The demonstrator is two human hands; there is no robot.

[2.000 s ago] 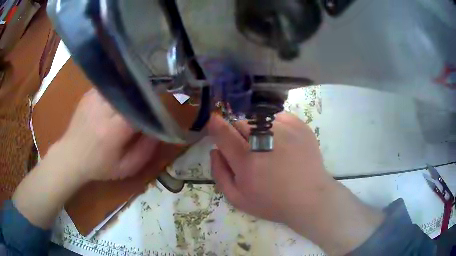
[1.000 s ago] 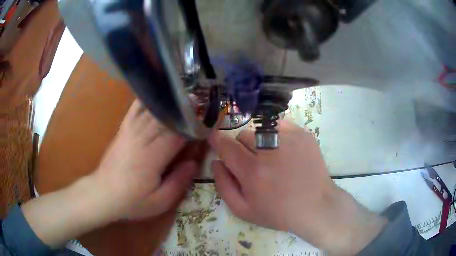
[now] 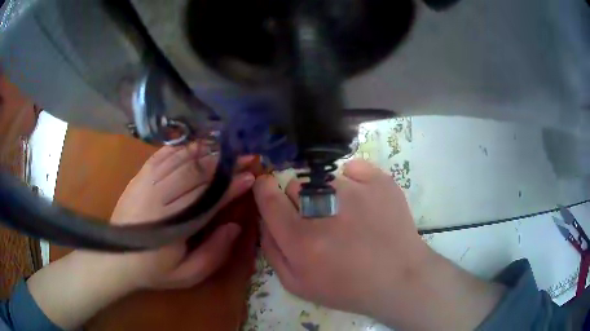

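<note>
The brown panel (image 3: 97,155) lies on the machine bed, under and around my left hand. My left hand (image 3: 174,226) rests flat on the panel, its fingers pointing at the needle area, partly behind the curved guard. My right hand (image 3: 343,239) is at the panel's right edge, fingertips close to my left fingertips; whether it pinches the edge cannot be told. The white sewing machine head (image 3: 472,58) hangs over both hands. Purple-blue fluff (image 3: 255,129) and a spring with a metal end (image 3: 318,202) hide the needle and presser foot.
Snips with a red handle (image 3: 578,249) lie at the far right. More brown pieces (image 3: 14,194) are at the left edge. The chrome guard (image 3: 84,236) and dark tension disc (image 3: 239,32) block much of the view. The worn white table (image 3: 291,310) shows along the front.
The panel has turned and moved right beneath the head. My left hand has moved right, close to my right hand. The camera view has shifted nearer the machine head, so the guard now crosses my left hand.
</note>
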